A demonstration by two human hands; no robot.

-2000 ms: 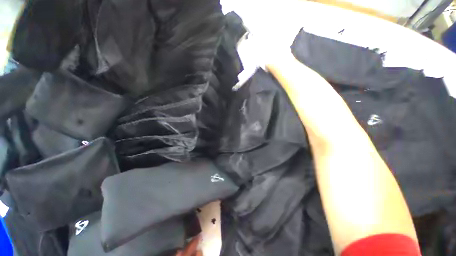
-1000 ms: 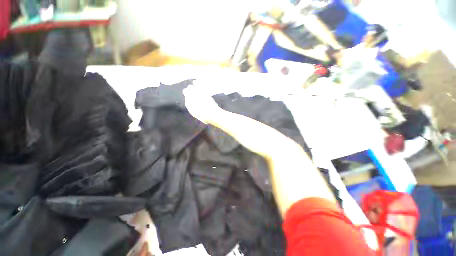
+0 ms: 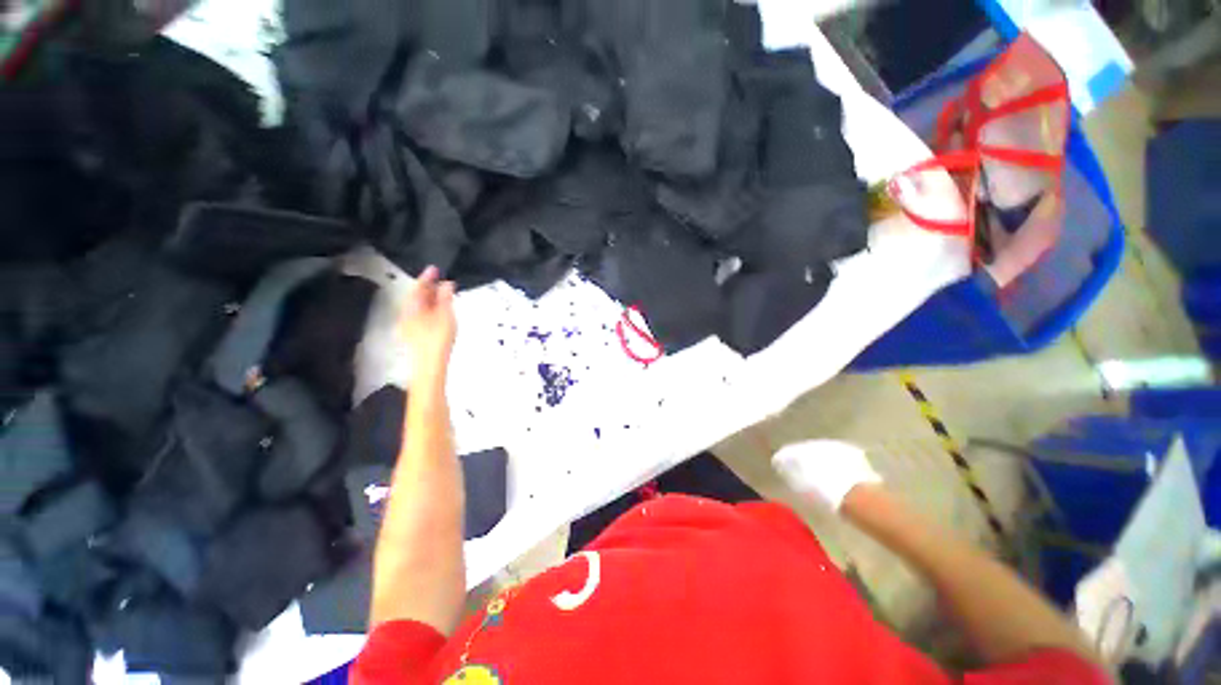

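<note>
My bare left hand [image 3: 429,305] is over the white table cover, its fingertips at the lower edge of the black pile [image 3: 576,201]; its finger pose is too small to make out. My right hand [image 3: 824,471], in a white glove, is off the table's near edge above the floor; nothing shows in it, but its fingers are blurred. Red scissor handles [image 3: 640,335] lie at the pile's edge, with the blades not visible. More black sewn pieces [image 3: 228,442] are heaped on the left, and a black piece [image 3: 485,493] lies right of my left forearm.
Dark clippings [image 3: 552,385] are scattered on the white cover [image 3: 670,402]. A blue bin [image 3: 1101,254] stands beyond the table's right edge, with a red-strapped bag [image 3: 1024,147] on it. Yellow-black tape [image 3: 951,442] crosses the floor. More blue things are at the far right.
The view has swung down and back towards my body. My gloved right hand has moved from over the black pieces to beyond the table edge. My left hand and the scissor handles now show.
</note>
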